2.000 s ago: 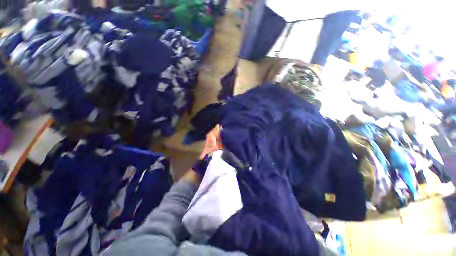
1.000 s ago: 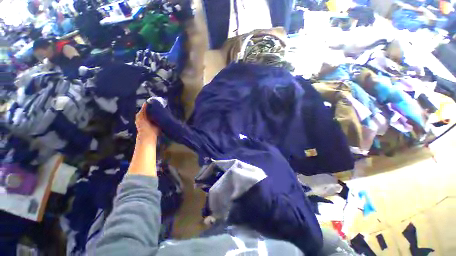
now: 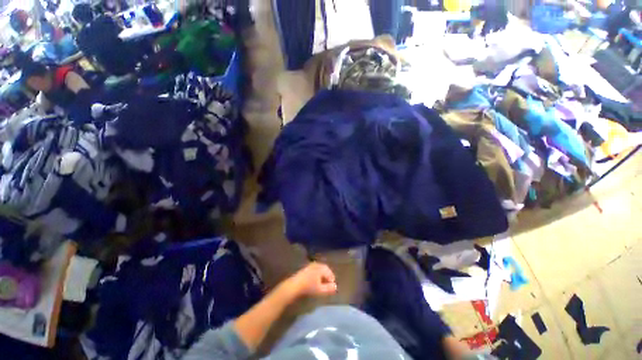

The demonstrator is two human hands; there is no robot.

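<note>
A broad navy garment pile (image 3: 352,165) lies in front of me, with a small tan label-like patch (image 3: 448,211) at its lower right. My left hand (image 3: 320,280) is a closed fist just below the pile's front edge, clear of the cloth, with nothing visible in it. A darker length of navy cloth (image 3: 400,295) runs from below the pile to the bottom right. My right hand (image 3: 461,348) shows only as a small blurred patch at the bottom edge beside this cloth; its fingers and grip cannot be made out.
Mixed navy-and-grey bundles (image 3: 169,295) fill a blue-rimmed bin at lower left, with more heaped behind. A purple-marked machine on a pale table (image 3: 53,299) stands far left. Mixed garments (image 3: 535,140) are heaped right. Black offcuts (image 3: 517,337) lie on the floor. A person (image 3: 60,81) is at upper left.
My left hand has let go of the navy garment and drawn back down near my body. The grey-white part is out of sight, and the navy cloth has shifted down and right.
</note>
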